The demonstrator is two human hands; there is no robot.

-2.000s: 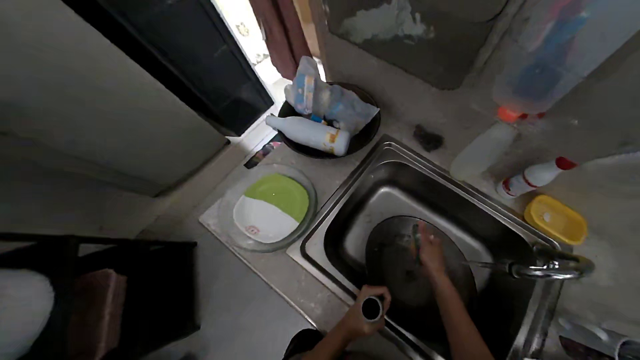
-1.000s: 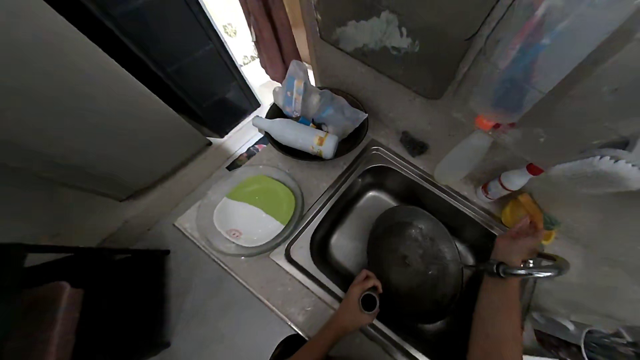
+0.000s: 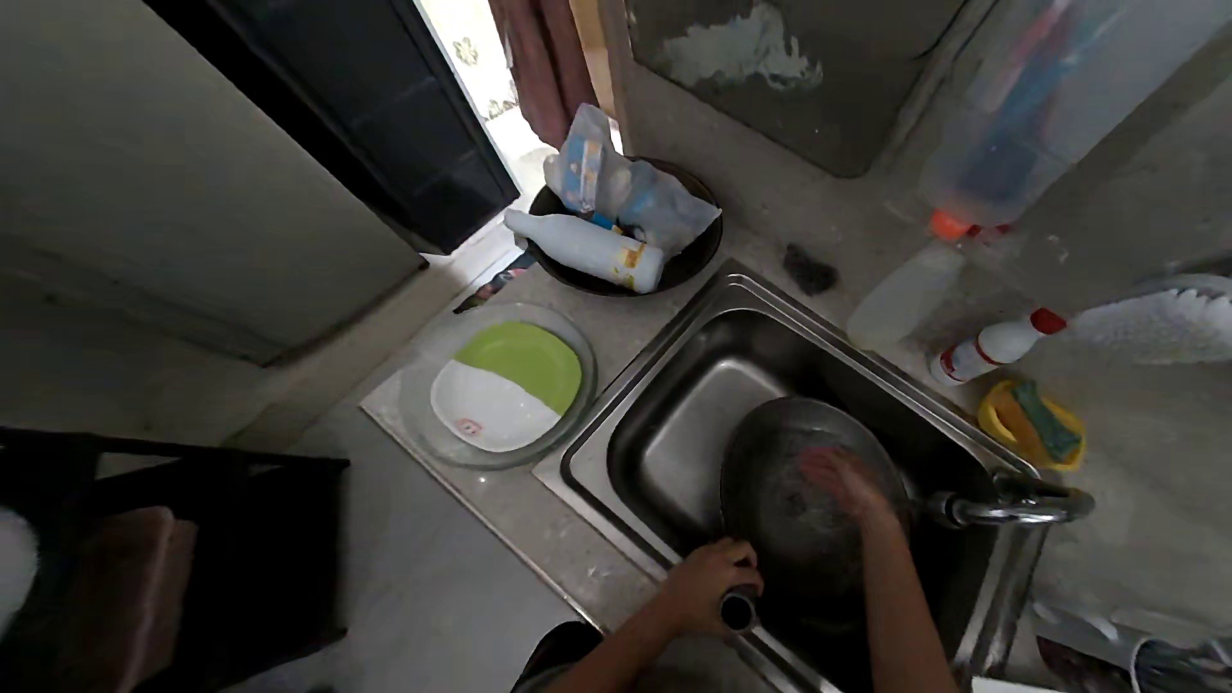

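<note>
A dark, round frying pan [image 3: 770, 510] lies tilted inside the stainless steel sink [image 3: 674, 452]. My left hand [image 3: 712, 582] is closed around the pan's handle [image 3: 738, 610] at the sink's near edge. Inside the pan, my right hand [image 3: 847, 481] touches or hovers just over the wet inner surface, fingers extended, with no tool visible in it. The metal faucet [image 3: 1020, 505] reaches in from the right. Beyond the sink's right corner, a green scouring pad [image 3: 1047, 422] rests in a yellow plastic bowl [image 3: 996, 423].
A green and white plate [image 3: 510, 385] sits on a glass dish [image 3: 419, 414] left of the sink. Behind it, a black basin [image 3: 707, 250] holds a white bottle [image 3: 587, 250] and plastic bags [image 3: 664, 207]. A red-capped bottle [image 3: 996, 348] and a dark scrubber [image 3: 808, 270] lie behind the sink.
My right hand has moved from the yellow bowl back into the pan. The green pad now shows in the bowl, uncovered by my hand. My left hand still holds the handle.
</note>
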